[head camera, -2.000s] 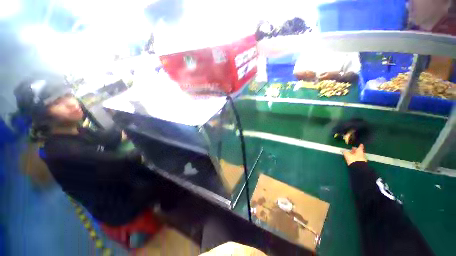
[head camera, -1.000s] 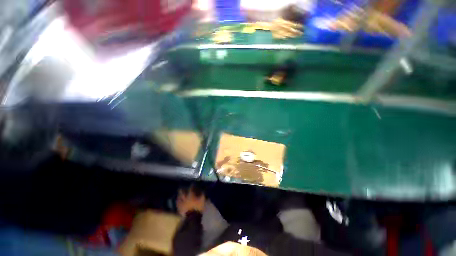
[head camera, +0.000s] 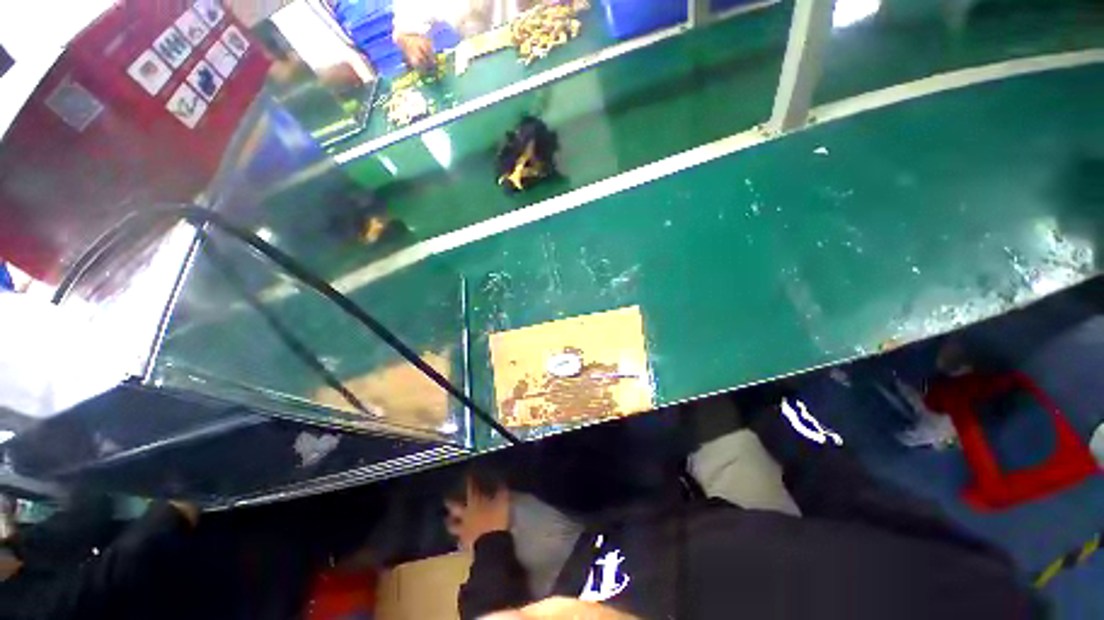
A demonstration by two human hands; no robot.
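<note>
A black clump with yellowish parts (head camera: 527,158) lies on the green surface behind the white rail. A stained cardboard sheet (head camera: 615,345) lies near the bench's front edge, with a small round white dish (head camera: 564,363) on it. My left hand (head camera: 482,511) is low, in front of the bench edge, above my lap. Its fingertips merge with the dark area, so I cannot tell whether it holds anything. My right sleeve runs down near the bench edge at the right, but my right hand does not show.
A glass-sided enclosure (head camera: 303,327) with a black cable stands at left, a red box (head camera: 133,121) above it. An open carton (head camera: 421,591) is by my knees. A red stool (head camera: 1015,442) is at right. Another person's arm shows at lower left. Pale pieces lie at the back.
My right hand has left the black clump and drawn back out of sight. My left hand came into view low down and stays there. The view has swung downward and to the right.
</note>
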